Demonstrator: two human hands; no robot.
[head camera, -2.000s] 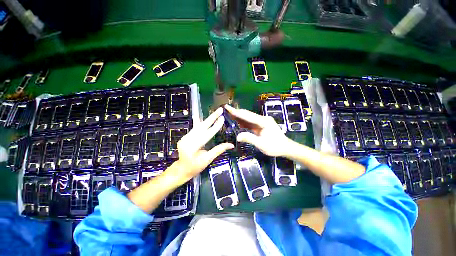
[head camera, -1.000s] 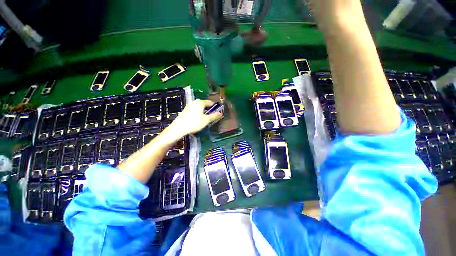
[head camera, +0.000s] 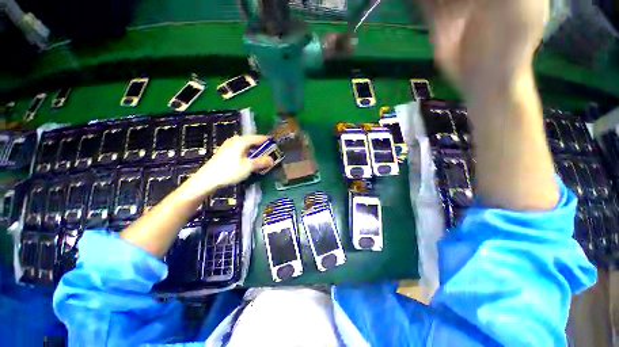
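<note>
My left hand (head camera: 229, 162) holds a small display module (head camera: 265, 155) at the left side of the press fixture (head camera: 296, 160), a brown block on a pale plate. The green hand press (head camera: 282, 68) stands above and behind the fixture. My right hand (head camera: 478, 34) is raised at the top right, blurred and partly cut off by the frame edge; its fingers cannot be made out. Stacked modules with pale screens lie in front of the fixture (head camera: 282, 252) and to its right (head camera: 355, 154).
A black blister tray (head camera: 125, 203) with modules lies at the left. Another blister tray (head camera: 451, 159) lies at the right, partly behind my right arm. Whitish film (head camera: 422, 196) edges it. Loose modules (head camera: 187, 93) lie along the far green strip.
My right hand rose from the fixture to the upper right. My left hand moved left, off the fixture's middle, with the module. The view has shifted slightly.
</note>
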